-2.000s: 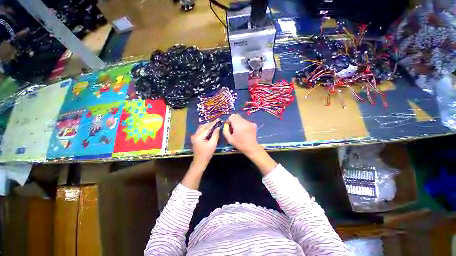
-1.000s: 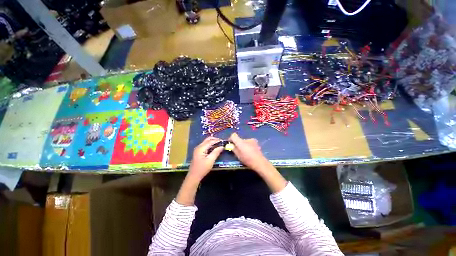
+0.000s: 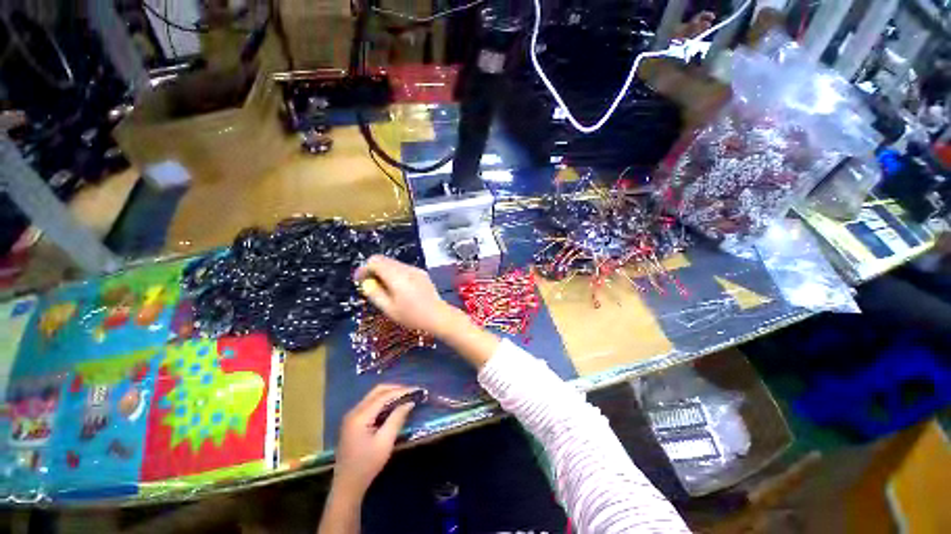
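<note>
My left hand (image 3: 367, 432) is near the bench's front edge, closed on a small black housing (image 3: 405, 402). A thin dark lead seems to stick out from it to the right. My right hand (image 3: 405, 295) is at the right edge of the heap of black housings (image 3: 297, 276), above the orange-and-white wire leads (image 3: 384, 339), and partly covers them. A yellow spot shows at its fingertips. Whether it holds anything is too small to tell. The red wire leads (image 3: 501, 302) lie to the right of it.
A silver-grey metal box (image 3: 455, 232) stands behind the red leads. A spiky heap of wired assemblies (image 3: 605, 235) and a clear bag of small parts (image 3: 746, 177) are at right. A cartoon-printed mat (image 3: 214, 412) lies left. An open carton (image 3: 756, 402) is below right.
My right hand has left my left hand and moved up and left to the black heap. My left hand keeps the black piece near the bench edge. The view has swung to the right and up.
</note>
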